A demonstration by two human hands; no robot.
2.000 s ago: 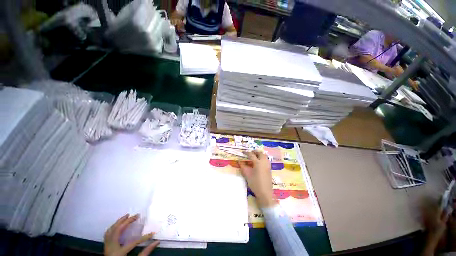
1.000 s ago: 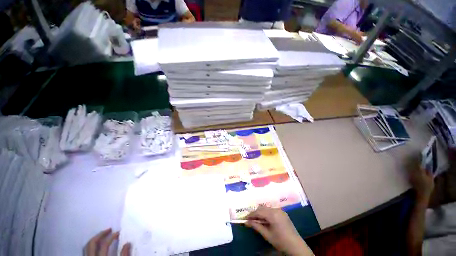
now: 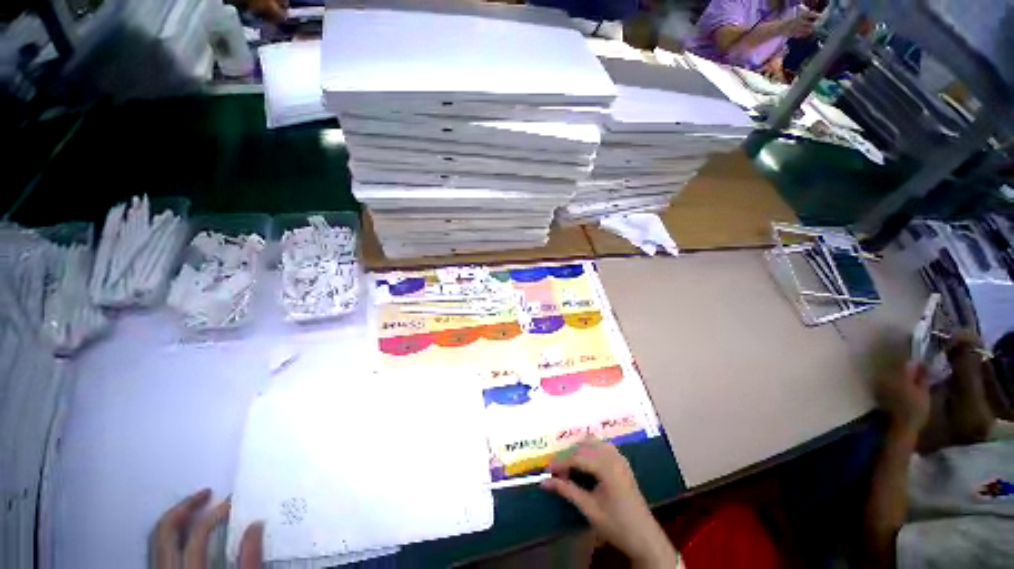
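The white panel with rounded corners lies on the white work sheet; a faint round print shows near its lower left. My left hand is at the panel's lower left edge, fingertips on or beside it, cut off by the picture's bottom. My right hand is right of the panel, at the lower edge of the coloured sheet. Its thumb and index finger are close together; whether something small is between them cannot be told. White strips and tiny pieces lie on the coloured sheet's upper part.
A tall panel stack stands behind the coloured sheet, another behind right. Clear boxes of small white parts and a tray of white sticks are at left. White frames lie at right. Another person's hand is at far right.
The head view has shifted. My right hand first moved from the strips on the coloured sheet to the panel's right edge with a thin strip; now it is apart from the panel and no strip shows.
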